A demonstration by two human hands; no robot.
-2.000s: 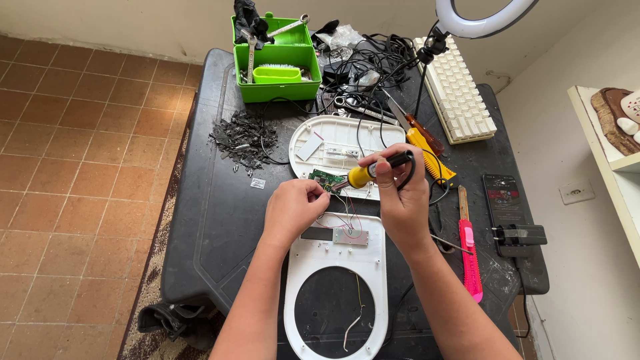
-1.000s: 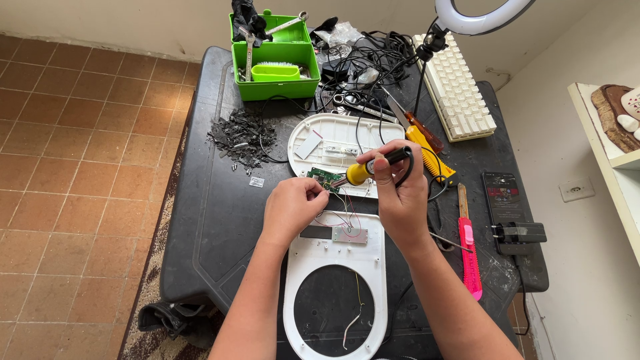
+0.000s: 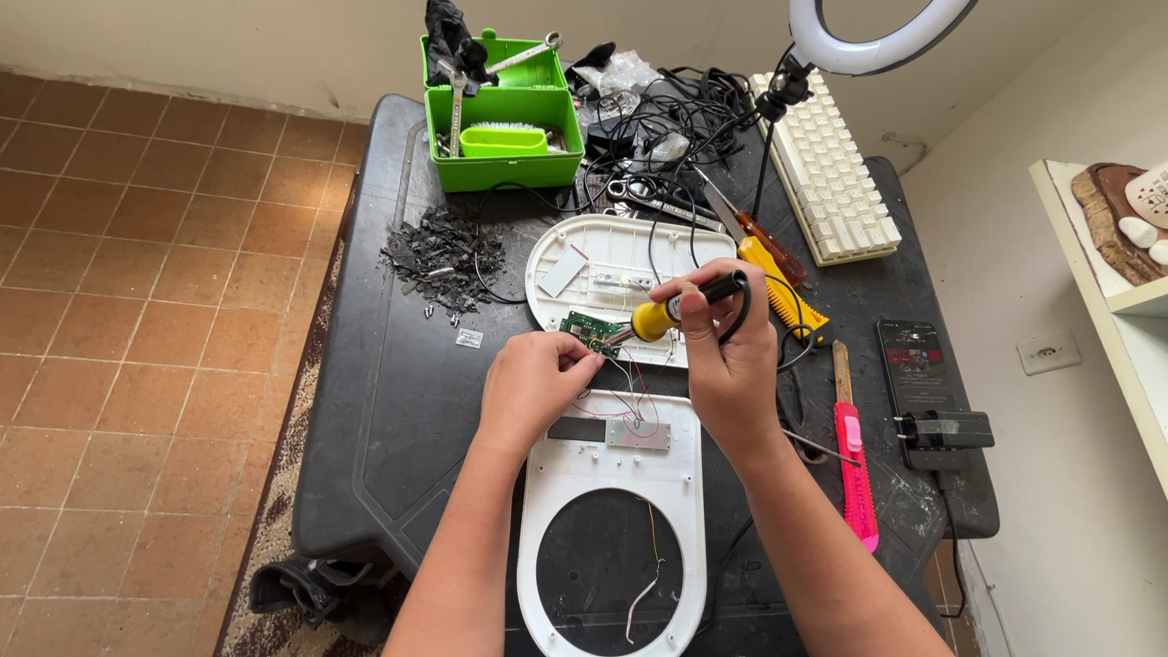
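My right hand (image 3: pixel 730 356) grips a yellow and black soldering iron (image 3: pixel 659 319), its tip at the lower right edge of a green circuit board (image 3: pixel 584 330). Thumb and fingers of my left hand (image 3: pixel 543 379) are pinched at the board's lower edge; whether they hold the board or a thin wire cannot be told. Thin red, yellow and dark wires run from the board to a metal plate (image 3: pixel 639 433) on a white plastic housing with a round opening (image 3: pixel 538 511). Above it lies a second white plastic shell (image 3: pixel 584 228), partly under the board and my right hand.
A green toolbox (image 3: pixel 502 173) holds wrenches and a brush. Black scraps (image 3: pixel 447 255), tangled cables (image 3: pixel 712 114), a white keyboard (image 3: pixel 835 182), yellow (image 3: pixel 785 292) and pink (image 3: pixel 855 474) utility knives, a phone (image 3: pixel 922 365) and a black power adapter (image 3: pixel 949 429) lie around. A ring light (image 3: pixel 858 55) stands above.
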